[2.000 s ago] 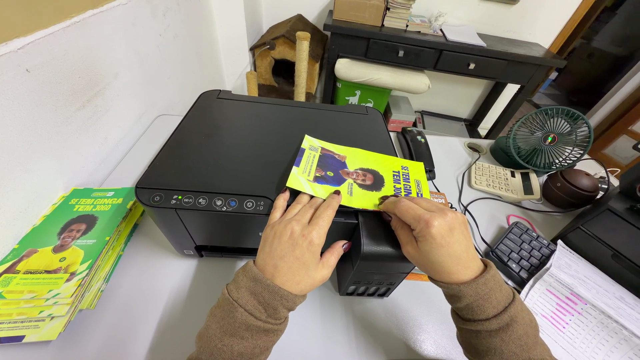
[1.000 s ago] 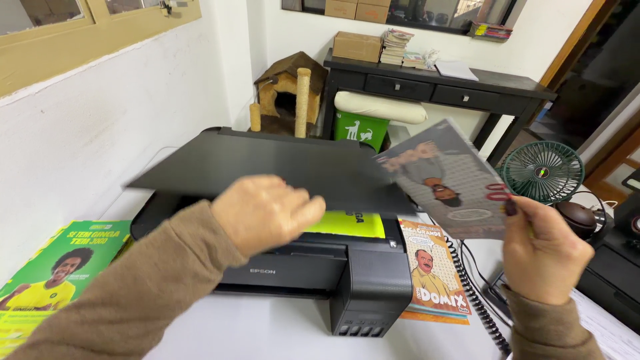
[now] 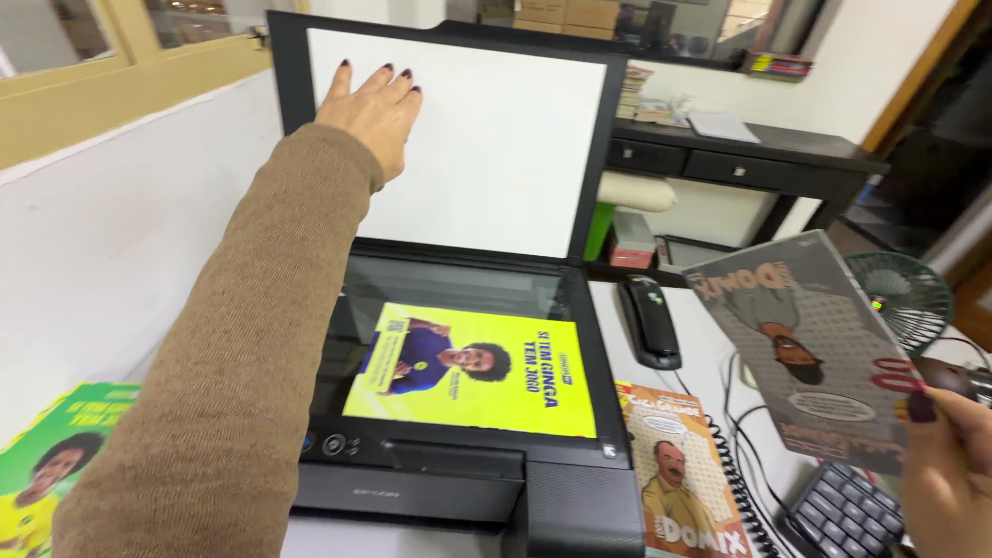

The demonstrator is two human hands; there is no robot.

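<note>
My left hand (image 3: 368, 116) lies with fingers spread against the white underside of the raised scanner lid (image 3: 496, 147) of a black Epson printer (image 3: 418, 488). Below the lid, a yellow printed flyer (image 3: 473, 368) with a person's picture rests on the scanner glass (image 3: 457, 287). At the right, my right hand (image 3: 942, 457) grips a grey booklet (image 3: 798, 349) by its lower right corner, thumb in front. The booklet is tilted, its print upside down, and held above the desk. An orange booklet (image 3: 678, 473) lies on the desk against the printer's right side.
Green flyers (image 3: 62, 457) lie left of the printer, partly behind my left sleeve. A black telephone handset (image 3: 649, 322), a coiled cord (image 3: 736, 480), a small keyboard (image 3: 841, 504) and a green fan (image 3: 895, 298) are on the right. A dark console table (image 3: 744, 155) stands behind.
The scanner lid has swung up from closed to upright. My left hand has moved up onto its underside. My right hand, on the yellow flyer two seconds ago, now holds the grey booklet.
</note>
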